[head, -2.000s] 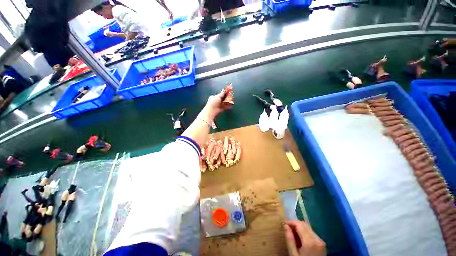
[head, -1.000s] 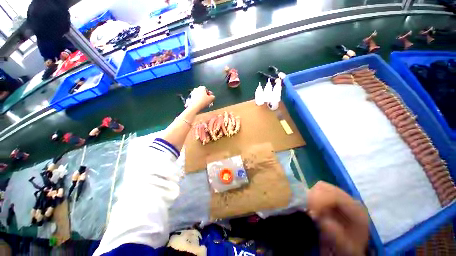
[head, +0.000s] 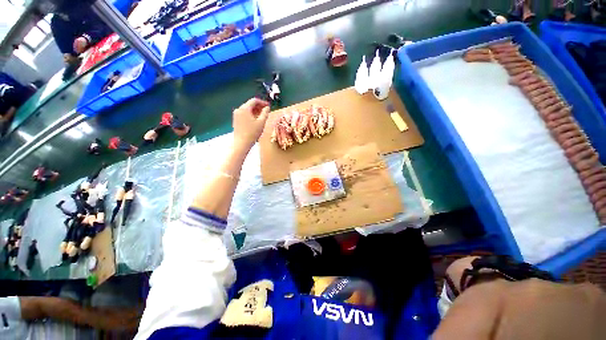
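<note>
My left hand (head: 250, 121) reaches over the front edge of the belt, left of the pink-cream parts. Its fingers are curled, and I cannot tell whether they hold anything. A black-and-cream part (head: 272, 87) lies just beyond the fingertips. A red-topped figurine piece (head: 336, 53) stands on the belt. Striped pink-cream parts (head: 303, 126) lie heaped on the cardboard (head: 359, 127). An orange cap (head: 315, 186) and a blue cap (head: 335, 183) sit on a pale square (head: 303, 194). My right arm or hand (head: 531, 312) is large and cut off at lower right; its fingers cannot be made out.
White bottles (head: 376, 74) stand at the cardboard's back. A large blue tray (head: 458, 156) holds rows of brown-pink parts (head: 555, 119) at right. Black-and-cream parts (head: 83, 222) are piled at left on plastic sheeting. Blue crates (head: 212, 53) stand beyond. Another person's arm (head: 63, 310) shows lower left.
The red-topped piece, in my left hand two seconds ago, now stands on the belt. My left hand has moved back and left. My right hand has moved from beside the cardboard to the lower right. The view has shifted.
</note>
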